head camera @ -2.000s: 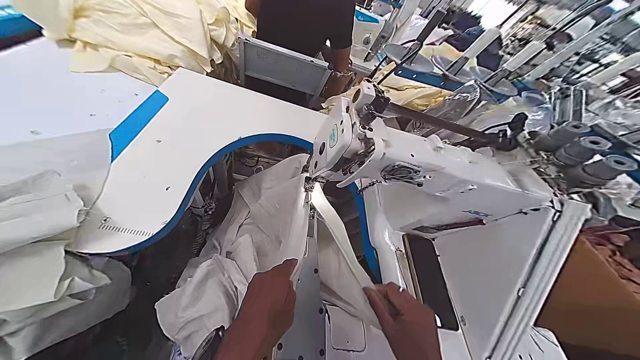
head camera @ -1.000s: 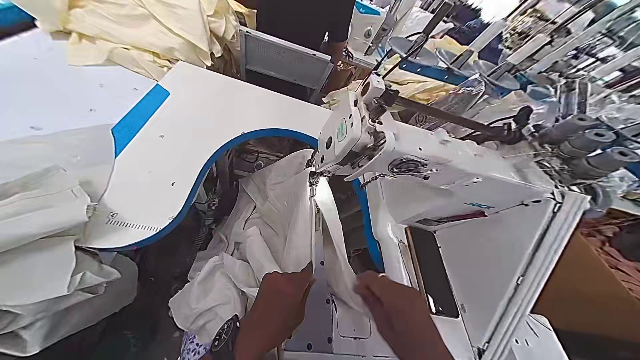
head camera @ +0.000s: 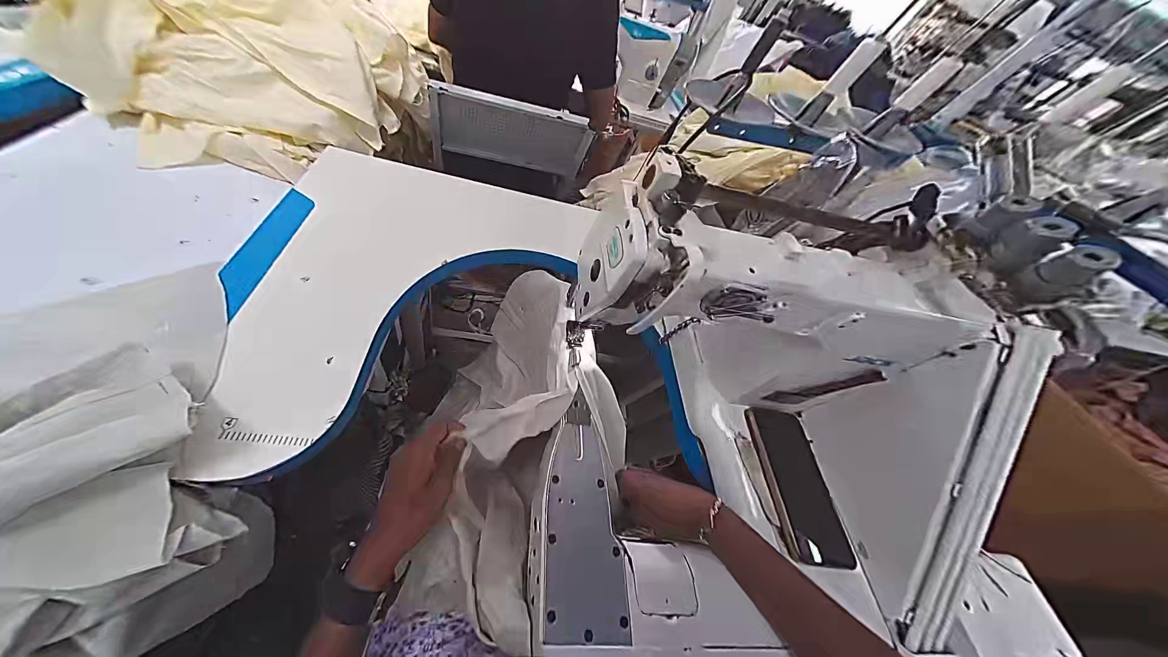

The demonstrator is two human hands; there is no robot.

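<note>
White fabric [head camera: 525, 401] runs from the needle area of a white industrial sewing machine [head camera: 776, 283] and drapes down on the left of its narrow metal arm bed [head camera: 578, 538]. My left hand [head camera: 422, 484], with a dark watch at the wrist, grips a fold of this fabric left of the bed. On the bed's right side, my right hand [head camera: 662, 502] is beside the narrow strip of fabric; its fingertips are partly hidden, so its hold cannot be made out. A light shines at the presser foot [head camera: 577, 338].
A white curved table [head camera: 365, 219] with blue edging lies left and behind. White cloth [head camera: 91, 474] is heaped at left, yellow cloth [head camera: 265, 73] at back left. Another person [head camera: 529, 46] stands behind. Thread cones [head camera: 1049, 246] and a cardboard box [head camera: 1077, 484] are at right.
My left hand has moved left, away from the bed, pulling a fold of fabric out with it. My right hand has moved forward along the bed's right side.
</note>
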